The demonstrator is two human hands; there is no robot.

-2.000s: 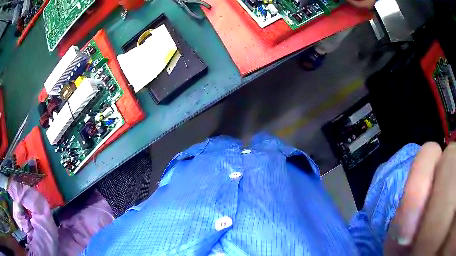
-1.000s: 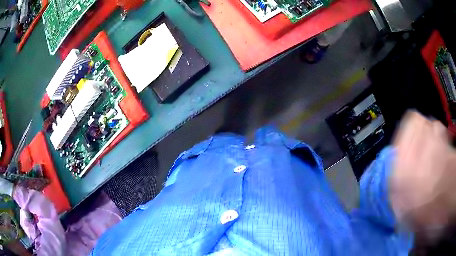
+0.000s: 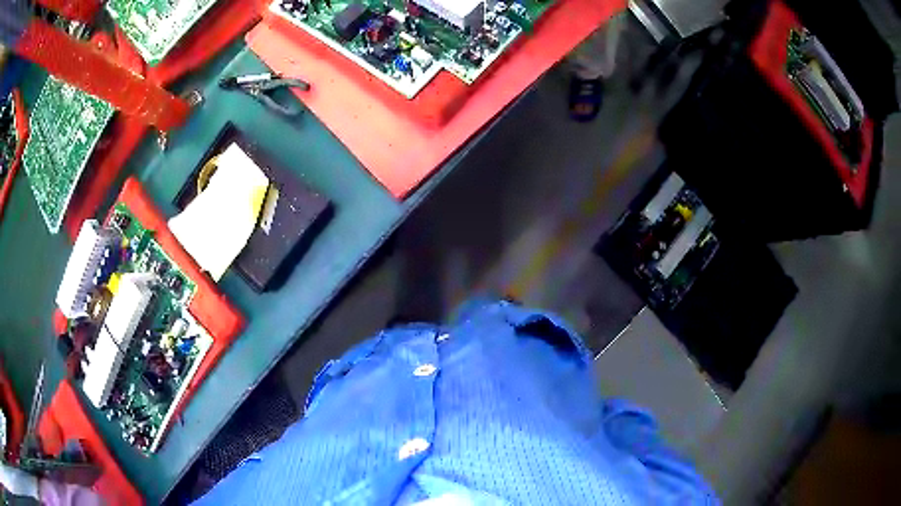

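Neither of my hands is in view; a blue sleeve shows at the lower right. A circuit board (image 3: pixel 163 341), component side up, with long white heat sinks (image 3: pixel 119 336), lies on a red foam pad (image 3: pixel 222 318) at the left of the green bench. A black tray (image 3: pixel 296 222) beside it bears a cream paper (image 3: pixel 222 212), with a yellow ring partly under the paper. Side cutters (image 3: pixel 262 87) lie open behind the tray. Another board (image 3: pixel 395 44) lies component side up on red foam at the top, cut off by the frame edge.
Boards with their pale-tracked side showing (image 3: pixel 64 143) stand at the upper left, near a raised red bar (image 3: pixel 99 74). Black crates (image 3: pixel 771 138) with boards stand at the right. A pale stool (image 3: pixel 662 371) is beside me. Another person's foot (image 3: pixel 585 99) and a pink sleeve (image 3: pixel 69 494) show.
My right hand, earlier at the right edge, has left the picture. The view has shifted, so the bench things sit lower and further left. The side cutters and more of the crates now show.
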